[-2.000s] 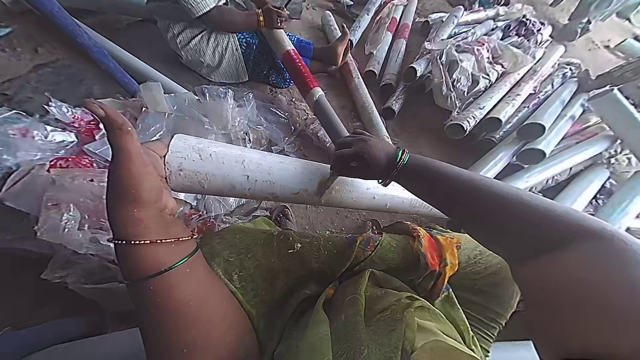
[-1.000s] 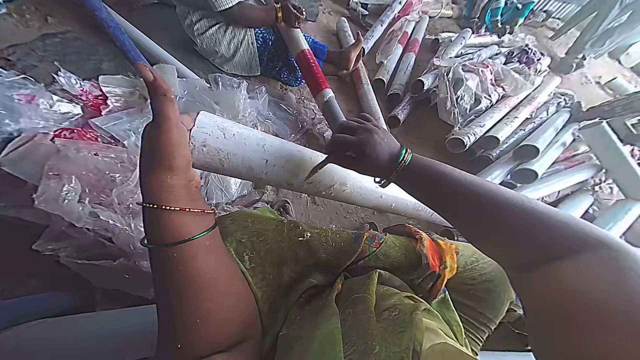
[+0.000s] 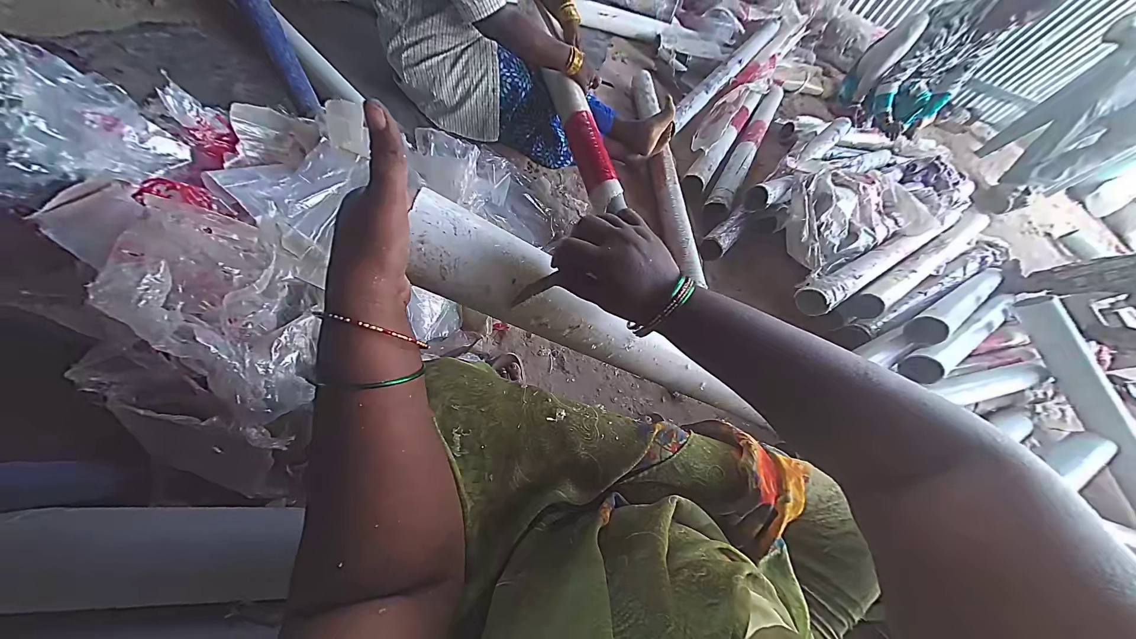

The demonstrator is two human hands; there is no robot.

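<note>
A whitish pipe (image 3: 497, 257) with a speckled surface slants across my lap, above green cloth. At its upper left end is my left hand (image 3: 377, 231), palm side against the pipe and one digit pointing up; its other fingers are mostly hidden. My right hand (image 3: 612, 266) is closed around a small dark pointed blade (image 3: 536, 289), whose tip lies on or just over the pipe's upper surface. The blade's handle is hidden in the fist.
Crumpled clear plastic sheets (image 3: 204, 302) lie at left. Ahead, a seated person (image 3: 444, 62) holds a red-and-white pipe (image 3: 590, 146). Several pipes (image 3: 887, 266) lie in piles at right. A blue pole (image 3: 280, 53) leans at top left; a wide grey pipe (image 3: 142, 559) is at lower left.
My right hand with the blade has moved along the pipe toward its upper left end, closer to my left hand. The view has shifted somewhat, with more of the right side showing.
</note>
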